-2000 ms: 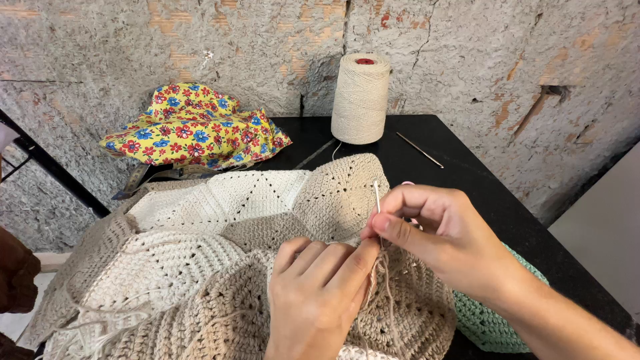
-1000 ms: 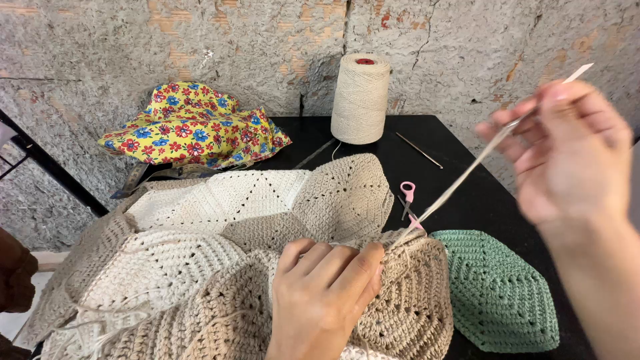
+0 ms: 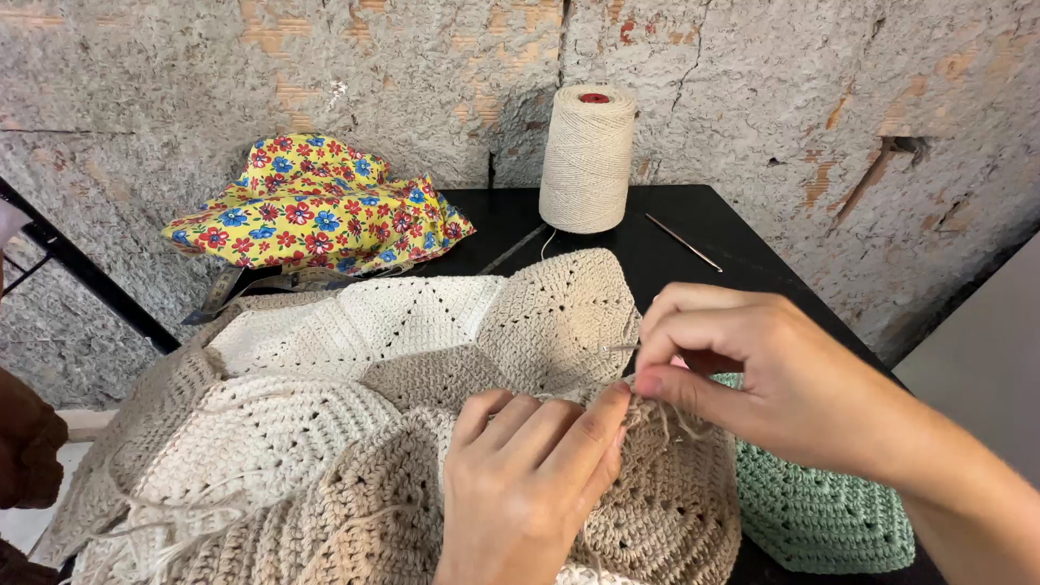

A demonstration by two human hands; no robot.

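Observation:
Beige, cream and taupe crocheted hexagons (image 3: 561,317) joined into one large piece lie over the near side of the black table. My left hand (image 3: 536,471) presses and pinches the edge of a beige hexagon. Right beside it, my right hand (image 3: 715,357) has thumb and fingers closed at the same edge, holding a slim needle (image 3: 621,348) whose end sticks out to the left. Loose yarn ends hang under the fingertips. A bit of the pink-handled scissors (image 3: 678,362) shows behind my right hand; the rest is hidden.
A cone of cream yarn (image 3: 589,162) stands near the wall, with a metal crochet hook (image 3: 684,243) to its right. Yellow floral fabric (image 3: 317,211) and a measuring tape (image 3: 213,296) lie at the back left. A green crocheted hexagon (image 3: 821,508) lies at the right, partly under my right forearm.
My right hand, raised at the upper right with the needle and a taut yarn strand a second ago, has come back down beside my left hand. My left hand stays on the crocheted piece.

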